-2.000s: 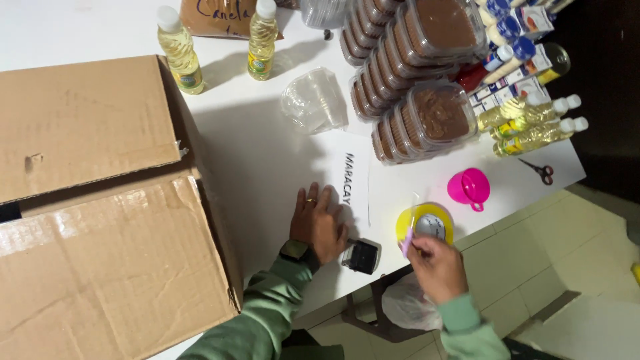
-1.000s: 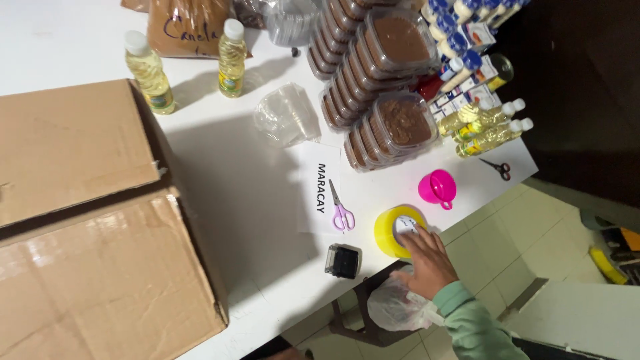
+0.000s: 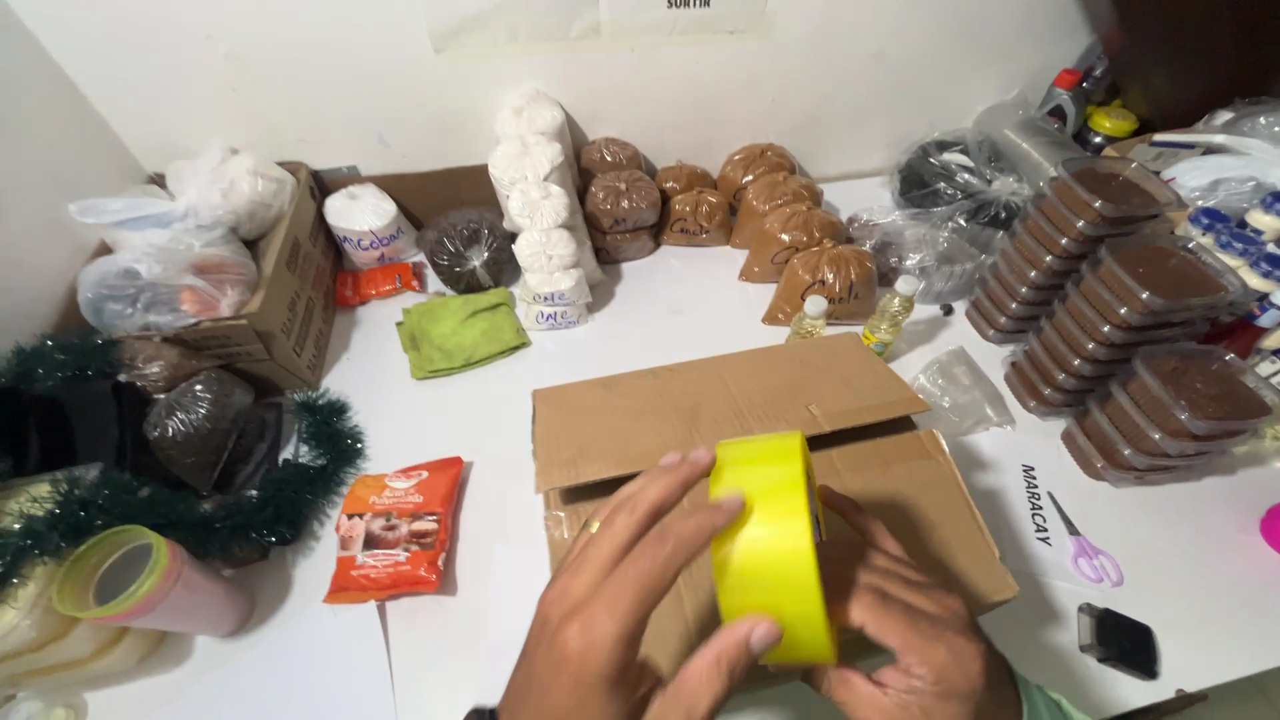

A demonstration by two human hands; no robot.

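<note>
A wide roll of yellow packing tape (image 3: 768, 550) is held upright between both hands, above a cardboard box (image 3: 720, 410). My left hand (image 3: 630, 600) touches the roll's left side, fingertips at its upper edge and thumb low. My right hand (image 3: 900, 610) holds the roll from the right, its fingers partly behind it. The box's top flaps lie nearly level with a gap between them. Right of the box, purple-handled scissors (image 3: 1090, 555) lie on a paper strip with printed lettering (image 3: 1036, 505), above a small black object (image 3: 1118, 640).
Stacked plastic tubs of brown food (image 3: 1160, 290) stand at right. Bags of brown powder (image 3: 820, 285), white bags (image 3: 545, 220) and small oil bottles (image 3: 888, 315) are behind the box. At left are a green cloth (image 3: 463, 332), an orange packet (image 3: 398, 530), a tumbler (image 3: 150, 585) and green tinsel (image 3: 330, 450).
The yellow tape roll, earlier on the table at right under my right hand, is now lifted over the box between both hands. My left hand has come back into view. The view has swung left.
</note>
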